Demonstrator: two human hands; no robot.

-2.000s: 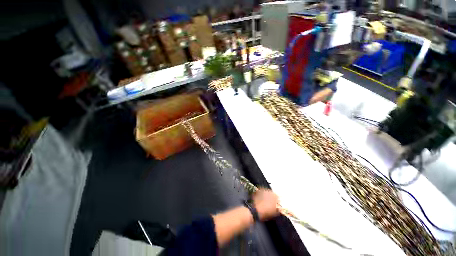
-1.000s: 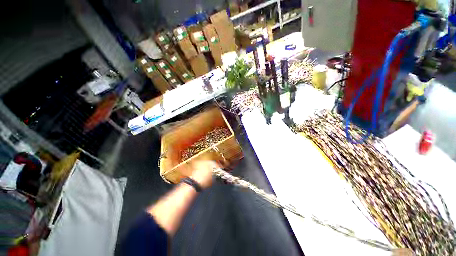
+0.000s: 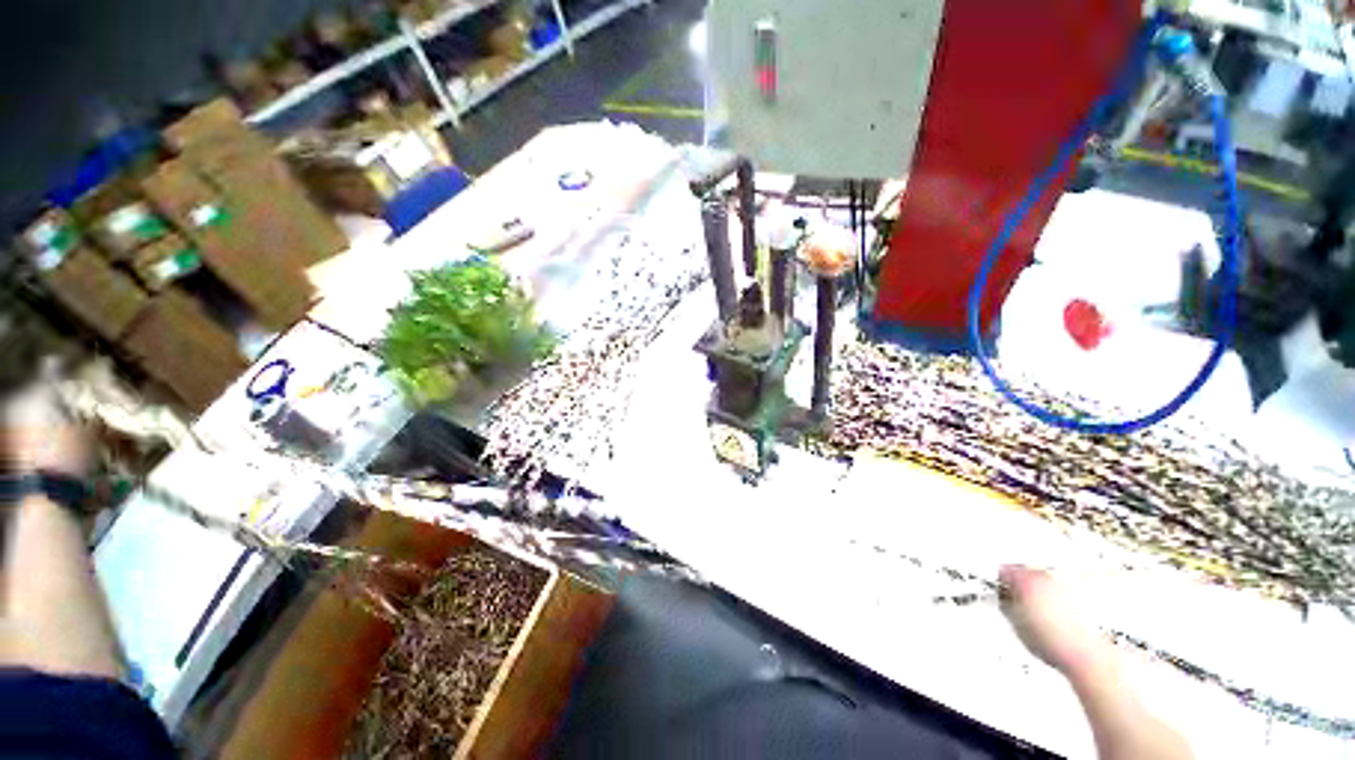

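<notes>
My left hand (image 3: 42, 438), blurred at the left edge with a dark band on the wrist, is closed on a bundle of speckled braided cord (image 3: 446, 512). The bundle stretches right from it, over the wooden crate (image 3: 513, 668), which holds more cord. My right hand (image 3: 1048, 612) is over the white table (image 3: 832, 542) at the lower right. A thin speckled cord shows on both sides of it and seems to run through its closed fingers; blur hides the exact grip.
A dark lever press (image 3: 758, 356) with a round knob stands on the table. Behind are a grey box (image 3: 825, 89), red panel (image 3: 966, 178) and blue air hose (image 3: 1100, 428). Long cords (image 3: 1100, 460) lie at right. A leafy green plant (image 3: 458, 330) and cardboard boxes (image 3: 245, 223) are at left.
The view has turned and come nearer the press. My left hand has moved from the crate's edge to the far left with cord. My right hand has come fully into view.
</notes>
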